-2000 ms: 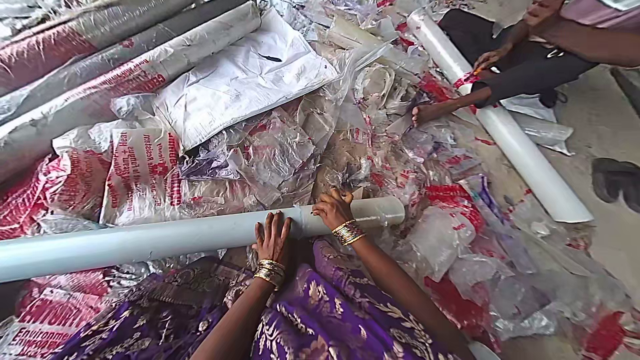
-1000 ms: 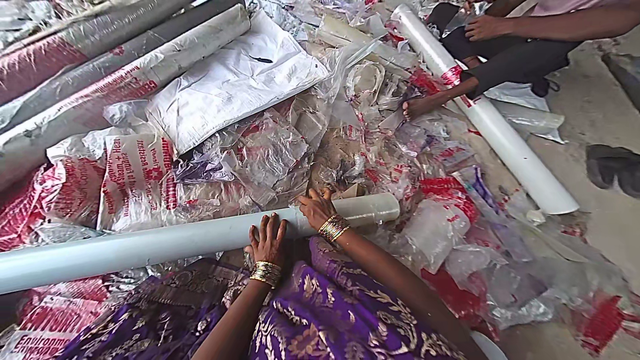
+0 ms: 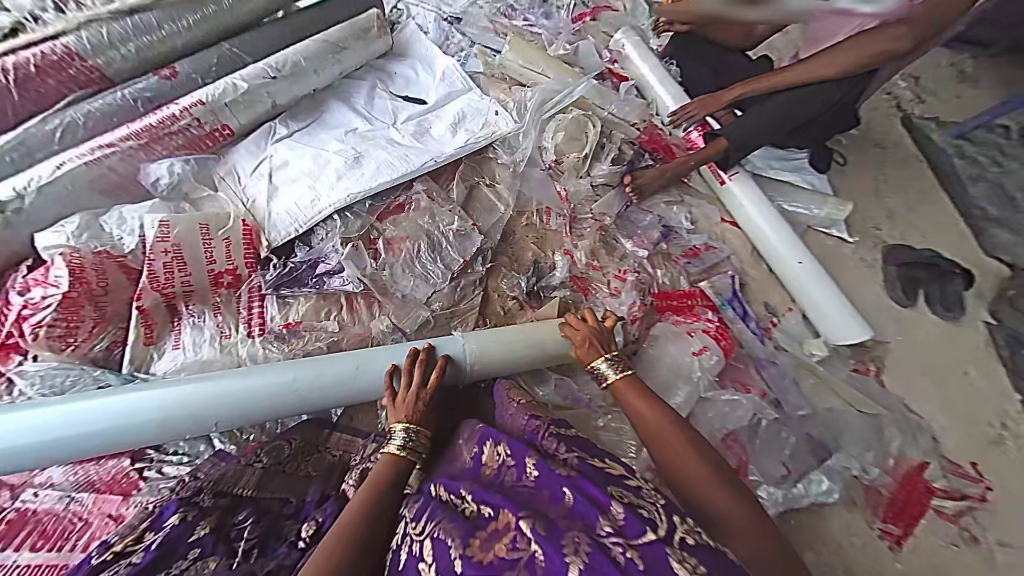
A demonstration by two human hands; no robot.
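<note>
A long pale grey-blue pipe point(image 3: 240, 398) lies across my lap, running from the left edge to the middle, with a more yellowish section at its right end. My left hand point(image 3: 414, 386) rests on top of it, fingers spread, just left of where the colour changes. Farther right, my right hand point(image 3: 590, 336) is at the pipe's right end, its fingers curled over the end; what the fingertips hold is too small to tell. Torn clear plastic film point(image 3: 428, 240) with red print lies beyond the pipe. Bangles circle both my wrists.
Several wrapped pipes point(image 3: 200, 120) lie at the upper left beside a white sheet point(image 3: 368, 128). At the upper right a person sits with one hand on another white pipe point(image 3: 788, 248). A pair of dark sandals point(image 3: 926, 280) lies on the floor at right. Plastic scraps point(image 3: 816, 432) surround the pipes.
My right hand has moved right along the pipe to its end, away from my left hand. The other person's hand has come down onto their pipe.
</note>
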